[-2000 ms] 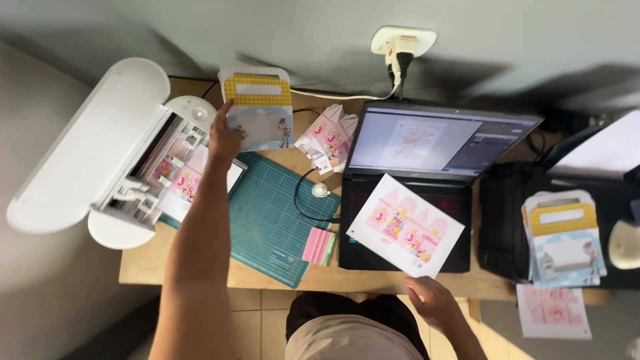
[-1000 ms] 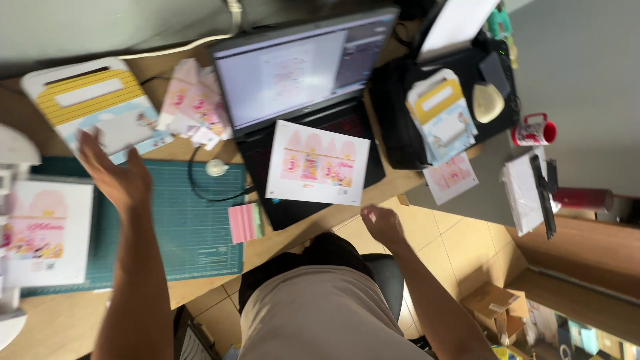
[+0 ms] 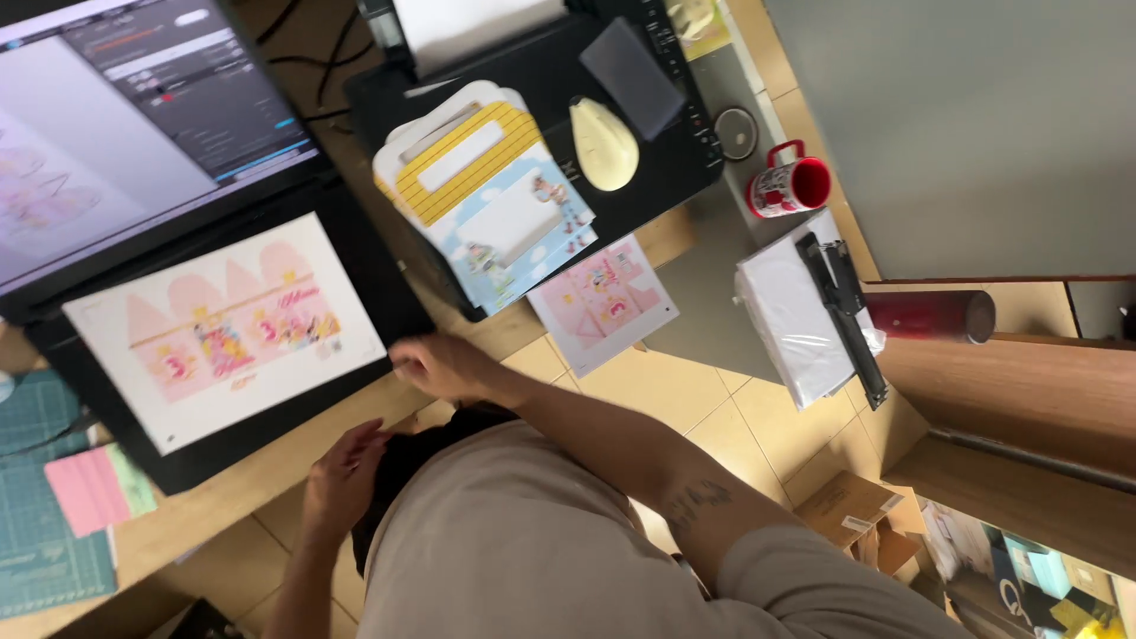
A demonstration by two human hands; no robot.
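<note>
At the front corner of the laptop, my right hand (image 3: 439,364) touches or nearly touches the lower right corner of a white sheet printed with pink box shapes (image 3: 235,333); its fingers are curled and a grip cannot be made out. The sheet lies over the laptop keyboard (image 3: 355,293). My left hand (image 3: 346,479) hangs by my lap, in front of the table edge, fingers loosely bent and nothing seen in it. Several printed card cutouts with yellow tops (image 3: 470,155) lie on the black printer (image 3: 657,195). Another pink printed sheet (image 3: 603,306) sticks out below the printer.
A cutting mat (image 3: 44,532) and pink sticky notes (image 3: 87,493) lie at left. A computer mouse (image 3: 603,144) sits on the printer. Beyond stand a red and white mug (image 3: 788,182), a wrapped paper stack (image 3: 790,311) under a black long-arm stapler, and a red cylinder (image 3: 932,317).
My left hand has left the cutouts by the cutting mat and come down to my lap. My right hand stays by the sheet's corner. The view has swung far to the right.
</note>
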